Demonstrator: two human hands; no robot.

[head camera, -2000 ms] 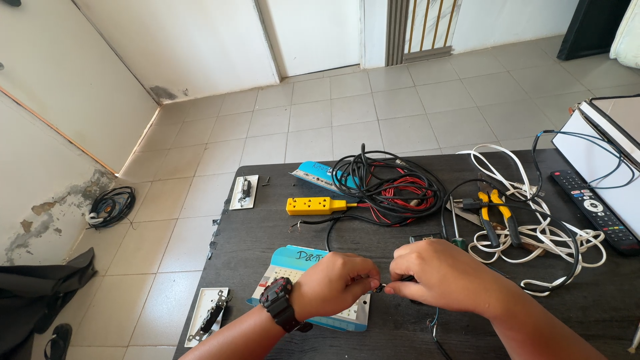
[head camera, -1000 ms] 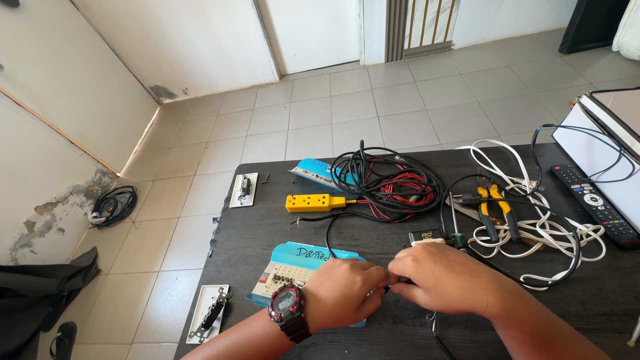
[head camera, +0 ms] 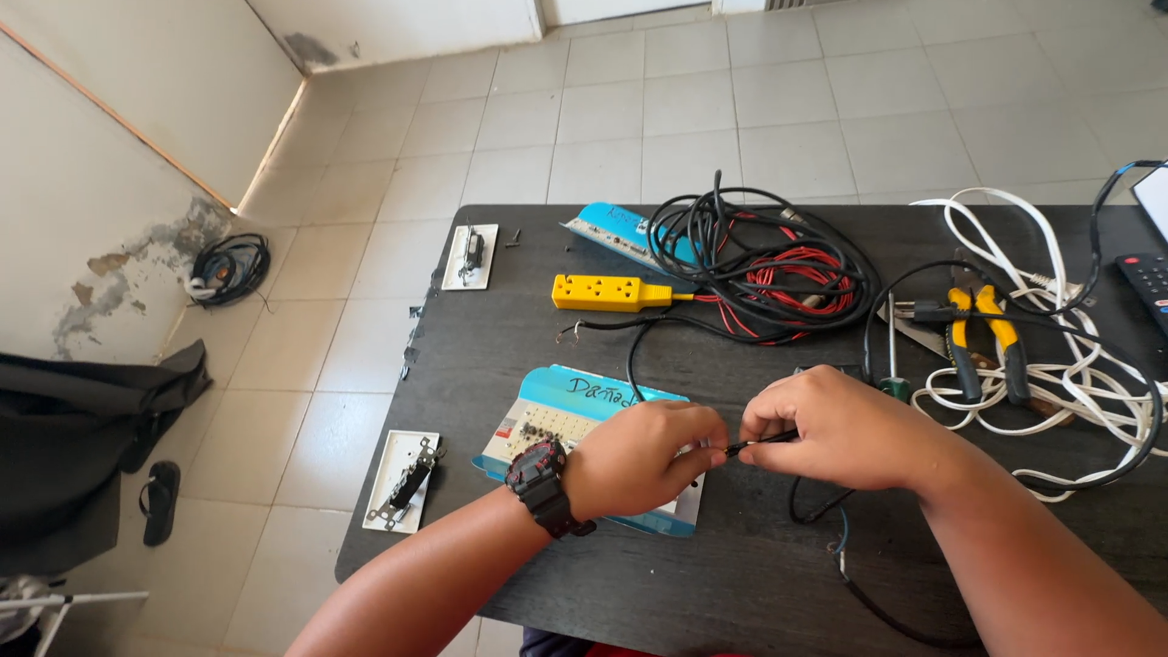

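Note:
A thin black cable (head camera: 765, 440) runs between my two hands above the dark wooden table. My left hand (head camera: 643, 453), with a black watch on its wrist, pinches the cable's end between thumb and fingertips. From the other side my right hand (head camera: 821, 429) grips the same cable a short way off. Below my left hand lies a blue and cream circuit board (head camera: 538, 392) with writing on it, partly covered by the hand. A dark block (head camera: 844, 371) is mostly hidden behind my right hand. Bare copper ends show on a blue wire (head camera: 841, 529) below it.
A yellow power socket (head camera: 598, 293) adjoins coiled black and red cable (head camera: 776, 265). Two wall sockets on white plates (head camera: 453, 258) lie along the left edge. To the right are yellow-handled pliers (head camera: 1002, 342), a green-handled screwdriver (head camera: 894, 390), white cable (head camera: 1004, 201) and a remote control (head camera: 1152, 287).
The view has shifted toward the left and down. Both hands stay close together on the black cable. The dark block was more exposed beside my right hand one second ago.

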